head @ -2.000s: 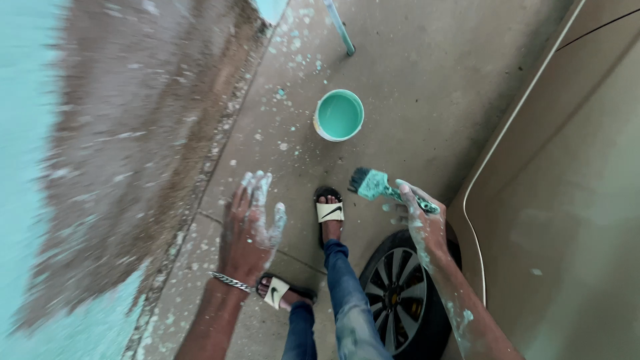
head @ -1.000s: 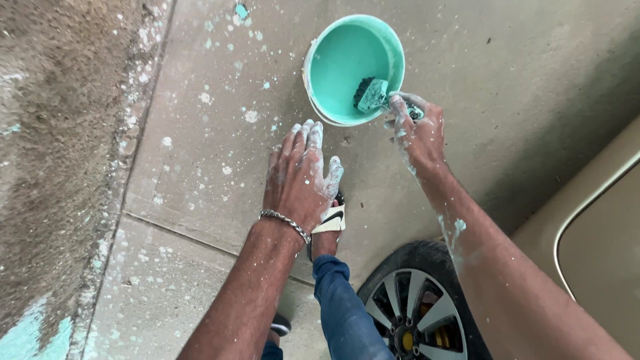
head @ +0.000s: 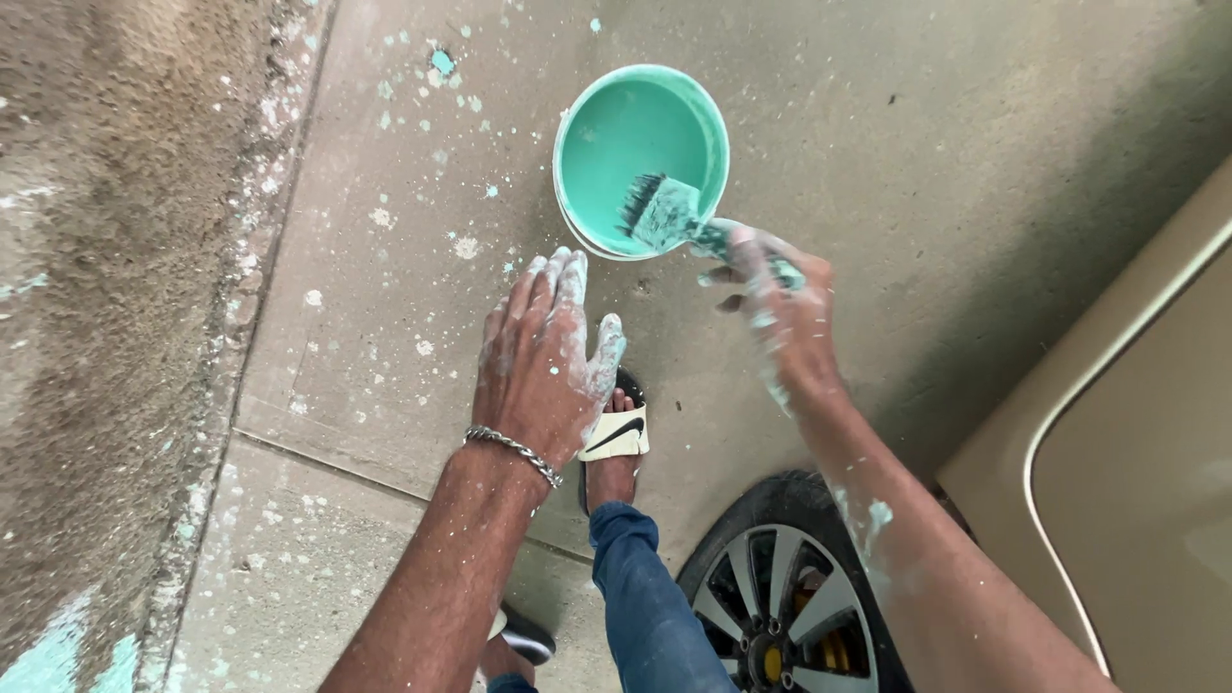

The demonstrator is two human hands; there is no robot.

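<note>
A wide paintbrush (head: 666, 214) smeared with turquoise paint is in my right hand (head: 784, 298), gripped by its handle. Its dark bristles point left, over the paint inside a white plastic bucket (head: 724, 144); whether the tips touch the paint I cannot tell. Turquoise paint (head: 630, 135) lies in the bucket. Just below the bucket's lower rim is my left hand (head: 544, 356), palm down, holding nothing, its fingertips and thumb coated in pale paint. A silver chain bracelet (head: 515, 448) circles the left wrist. Paint also marks my right hand and forearm.
Paint spots dot the concrete floor (head: 385, 318). Along the left runs a rough wall (head: 115, 241), partly turquoise low down. A car's wheel (head: 770, 606) and tan body panel (head: 1136, 433) stand at the lower right. My sandalled foot (head: 616, 433) is below the bucket.
Two seconds ago the brush was outside the bucket; since then my right hand has brought it over the paint. The view has moved much closer to the bucket.
</note>
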